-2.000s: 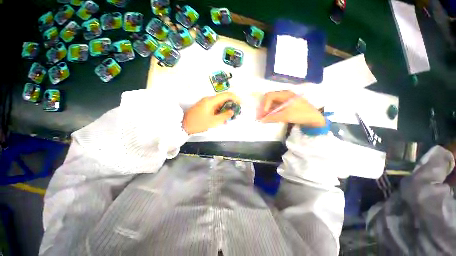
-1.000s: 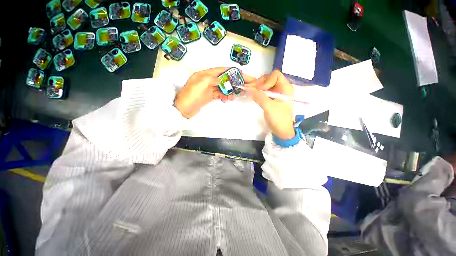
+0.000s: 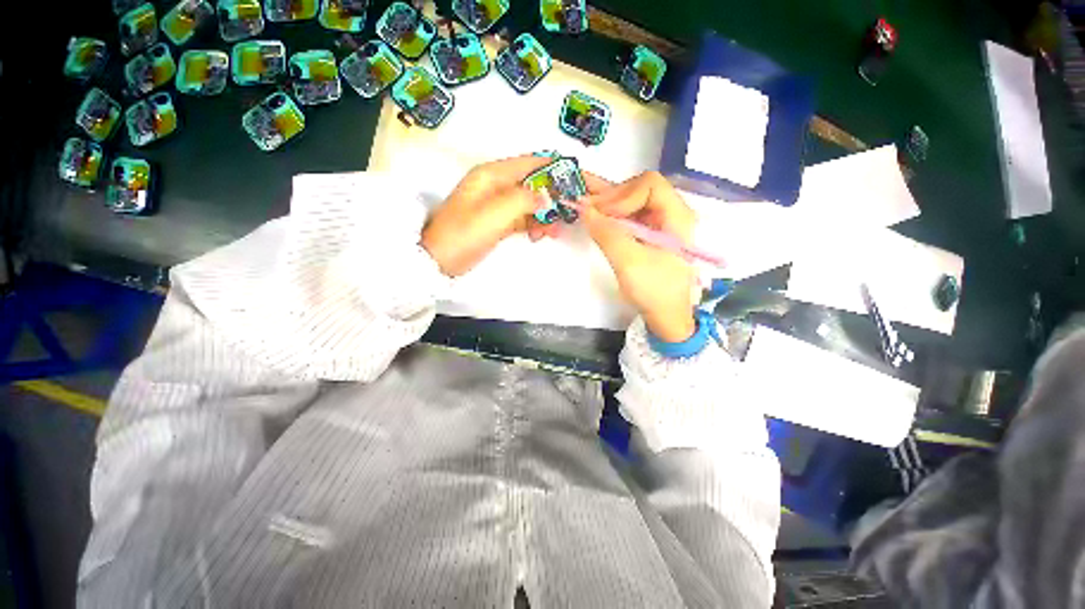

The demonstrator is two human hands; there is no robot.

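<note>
My left hand holds an open watch case with a teal rim and yellow-green and silver detail inside, over the white mat. My right hand holds pink tweezers, with their tip at the lower right edge of the case. A short dark piece shows at that edge. The fingers of both hands are close together at the case and hide part of it. Whether the tweezers grip anything is too small to tell. A blue band is around my right wrist.
Many similar cases lie on the green bench at left; one lies on the mat. A dark blue box stands beyond it. White sheets and a dark slim tool lie at right. A person's sleeve is at lower right.
Two seconds ago my hands were apart; my right hand has come left to the case, which is now raised and face visible. Since one second ago the hands have barely moved; the sleeve at right is closer.
</note>
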